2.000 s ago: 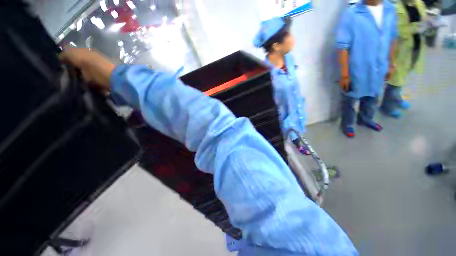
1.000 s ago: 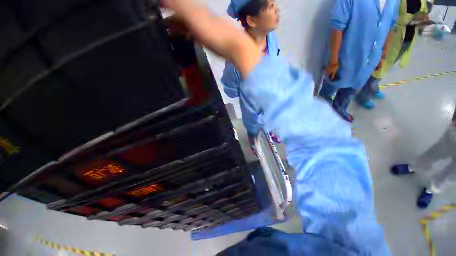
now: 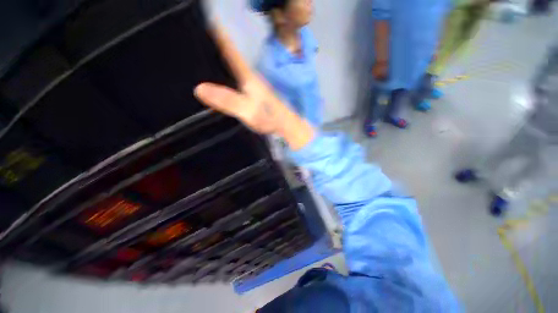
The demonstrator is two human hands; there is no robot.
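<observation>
A tall stack of black totes fills the left half of the view, tilted by the camera angle. Orange and yellow marks show on several tote sides. The stack stands on a blue platform trolley deck. My right hand is at the right edge of the upper totes, fingers pointing up and thumb spread out over the tote face. It looks open and grips nothing that I can see; whether the fingers touch the stack is unclear from blur. My left hand is not in view.
A person in a light blue smock stands close behind the stack. Another blue-smocked person and one in yellow-green stand farther back. A person's dark shoes and yellow tape lines are at right.
My right hand has come down from the top of the stack and its thumb is now spread. The view has shifted, and the people appear farther left.
</observation>
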